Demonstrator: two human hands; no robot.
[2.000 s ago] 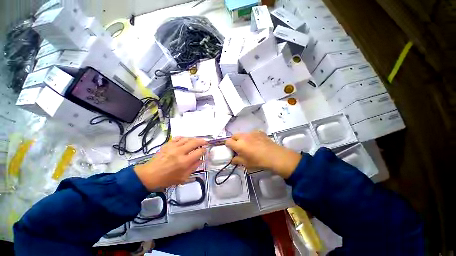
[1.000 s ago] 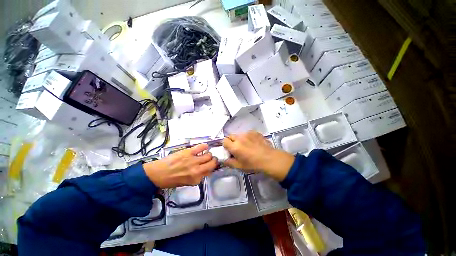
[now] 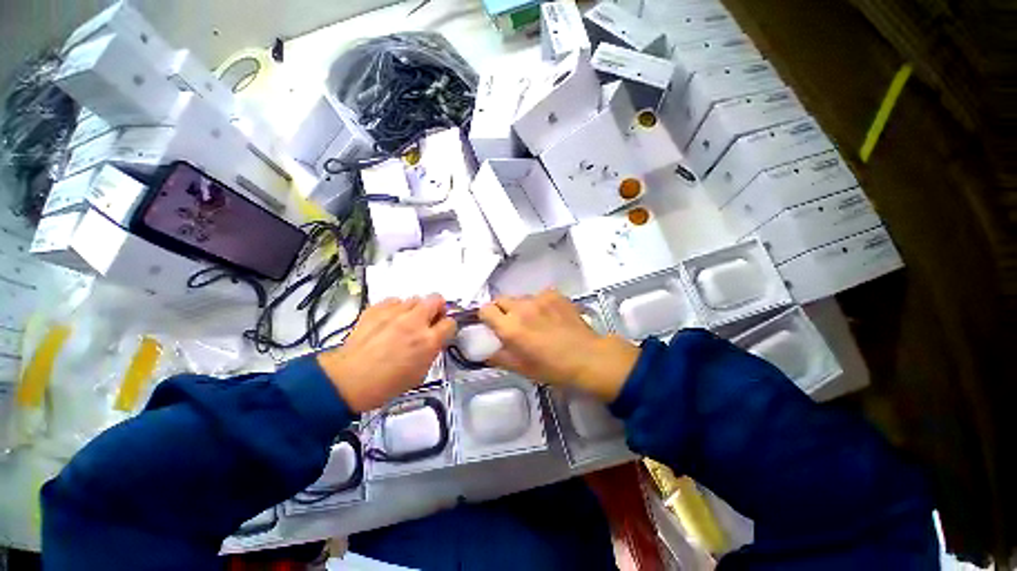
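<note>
My left hand (image 3: pixel 390 348) and my right hand (image 3: pixel 546 338) meet over a box base in the back row. The fingers of both hands pinch a thin dark cable (image 3: pixel 464 316) at the far side of a white case (image 3: pixel 477 341). Part of the cable loops at the case's near left side. In front of the hands, a box base holds a white case with no cable (image 3: pixel 497 416). To its left, another case (image 3: pixel 412 431) has a black cable looped around it. More open boxes with white cases stand to the right (image 3: pixel 650 313).
A dark-screened phone (image 3: pixel 220 219) leans on white boxes at the left. Loose black cables (image 3: pixel 320 292) lie beside it. A bag of cables (image 3: pixel 410 94) is at the back. Jumbled box lids (image 3: pixel 611 153) and stacked boxes (image 3: pixel 797 203) are at the right. A plastic bag with yellow strips (image 3: pixel 138 373) lies left.
My hands were close together around the case; now my left hand has turned and both hands stretch the cable along the case's far edge. The view has shifted slightly.
</note>
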